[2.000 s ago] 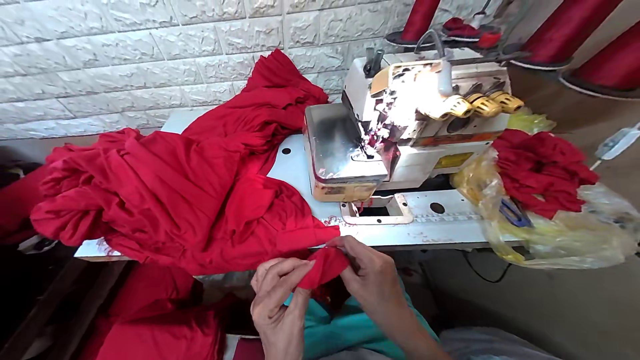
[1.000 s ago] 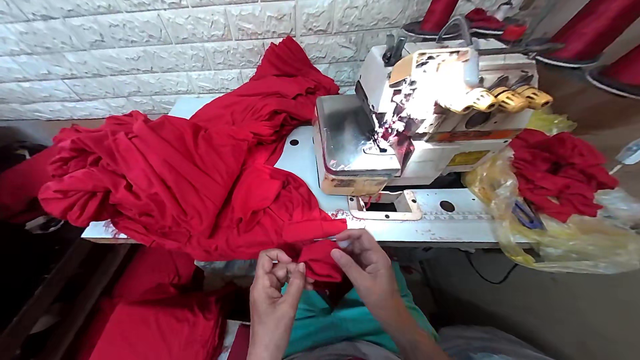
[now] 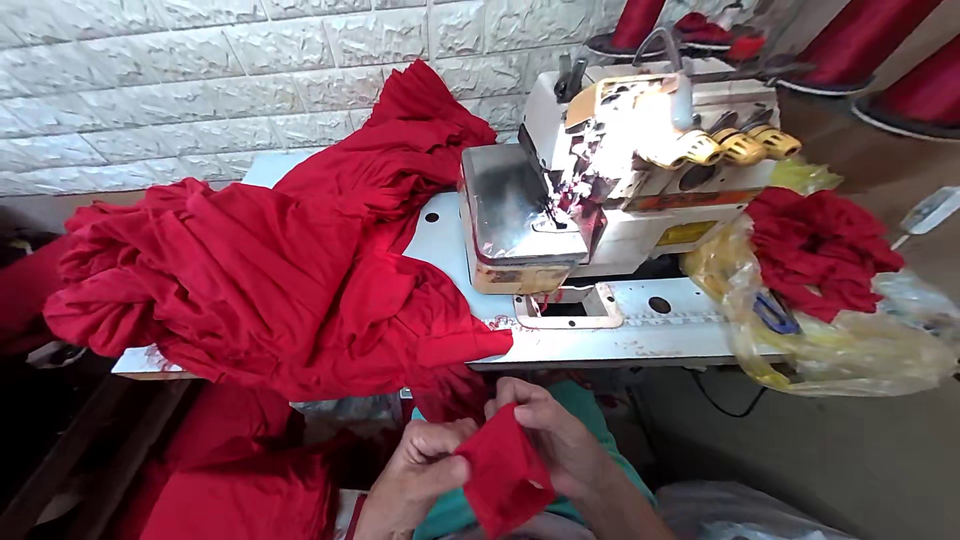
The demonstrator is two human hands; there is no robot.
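Note:
Below the table's front edge, my left hand (image 3: 427, 465) pinches one side of a small folded piece of red fabric (image 3: 501, 472). My right hand (image 3: 551, 427) grips its upper right side, close to the left hand. The piece looks like a doubled band with an opening at its lower right. Just above the hands, the end of a large heap of red fabric (image 3: 262, 277) lies on the table's front edge. Behind the hands stands an overlock sewing machine (image 3: 525, 210) with its lamp lit; its presser foot is mostly lost in glare.
A crumpled red fabric bundle (image 3: 821, 251) rests on a yellowish plastic bag (image 3: 840, 360) at the table's right end. Red thread cones (image 3: 862, 41) stand at the back right. More red fabric (image 3: 240, 487) lies below the table at left. A textured white brick wall (image 3: 187, 82) is behind.
My hands have moved down, away from the table edge, with the small red piece. It now hangs opened out more between them; earlier it was bunched near the end of the heap.

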